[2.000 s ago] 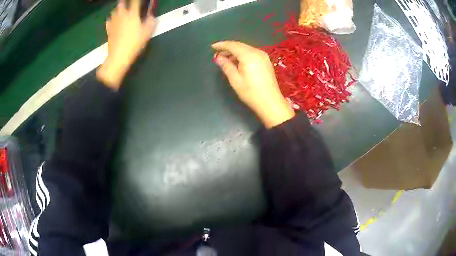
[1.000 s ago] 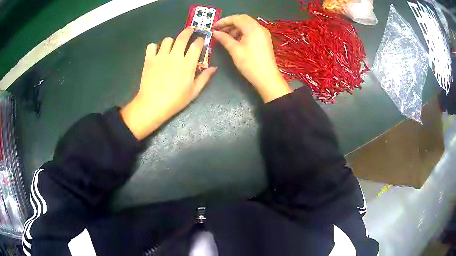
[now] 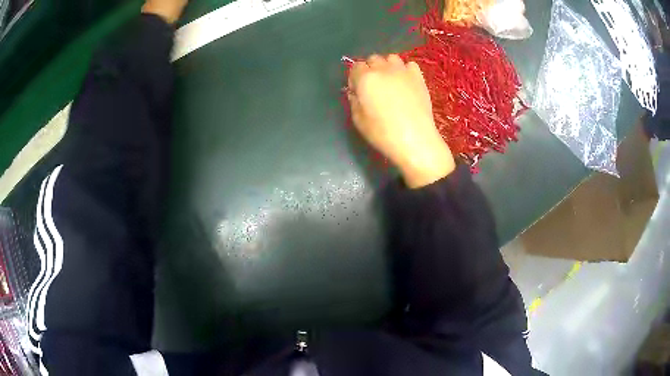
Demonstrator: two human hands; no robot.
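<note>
A tangled heap of thin red strips (image 3: pixel 477 92) lies on the dark green bench at the upper right. My right hand (image 3: pixel 393 110) is at the heap's left edge, back of the hand up, fingers curled. A thin strip end with a pale tip shows at its fingertips. My left hand (image 3: pixel 165 7) reaches over the white rail at the top edge. Only its wrist part shows; the fingers are cut off by the picture's edge, so what it holds is hidden. No handheld unit is visible.
A bag with orange contents (image 3: pixel 461 10) lies behind the heap. A clear plastic bag (image 3: pixel 577 92) and white slatted pieces (image 3: pixel 628 51) lie at right. The white rail (image 3: pixel 228 23) curves before the green conveyor (image 3: pixel 44 81). Clear trays (image 3: pixel 11 294) are at left, a cardboard box (image 3: pixel 602 213) below right.
The red-edged unit that was under both hands is out of view. My left hand has moved up and left past the rail. My right hand has shifted slightly down and right, fingers curled.
</note>
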